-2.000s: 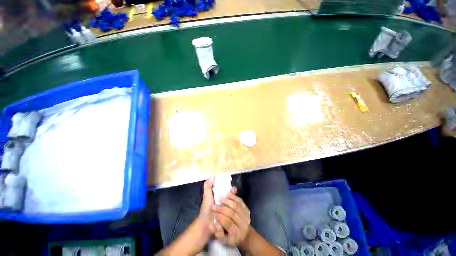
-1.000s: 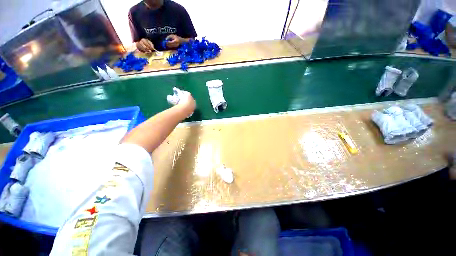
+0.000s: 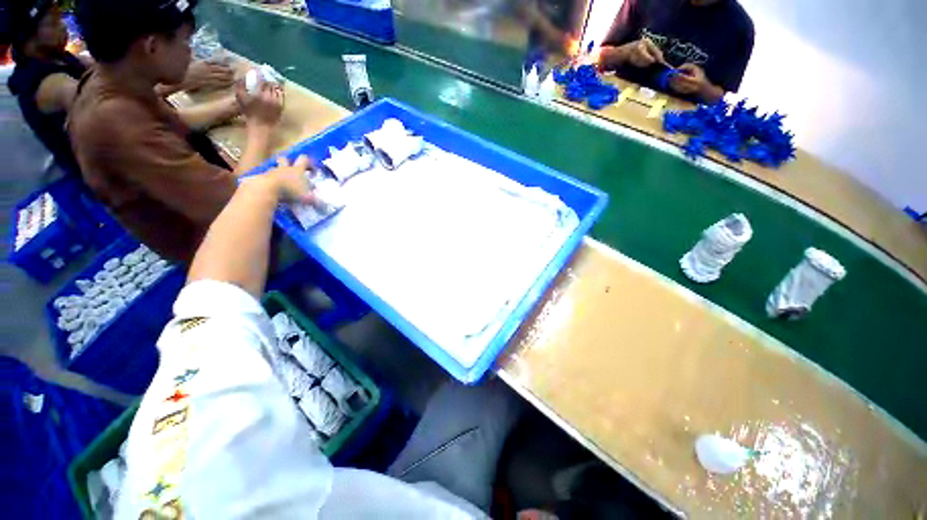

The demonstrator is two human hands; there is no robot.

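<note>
My left hand [image 3: 293, 181] reaches into the near left corner of the blue tote [image 3: 415, 327] and holds a grey-white tube body [image 3: 320, 206] there; the fingertips are partly hidden. Two more tube bodies [image 3: 349, 159] [image 3: 394, 143] lie along the tote's left end, on a white lining sheet [image 3: 427, 239]. A sliver of skin at the bottom edge appears to be my right hand [image 3: 536, 515]; it is cut off, and its hold is not visible. The white glue bottle [image 3: 721, 454], with a thin greenish tip, lies on the bench.
Tubes stand or lie on the green conveyor [image 3: 630, 229]. A green crate [image 3: 356, 378] of tubes is below my arm. Blue bins [image 3: 127, 353] stand at the left beside a seated person [image 3: 147, 152]. Another person [image 3: 691, 36] sits opposite behind blue parts [image 3: 737, 135].
The view has swung left. My left hand has moved from above the conveyor to the tote's tube row. Two tubes now show on the conveyor beyond the bench, where one stood before.
</note>
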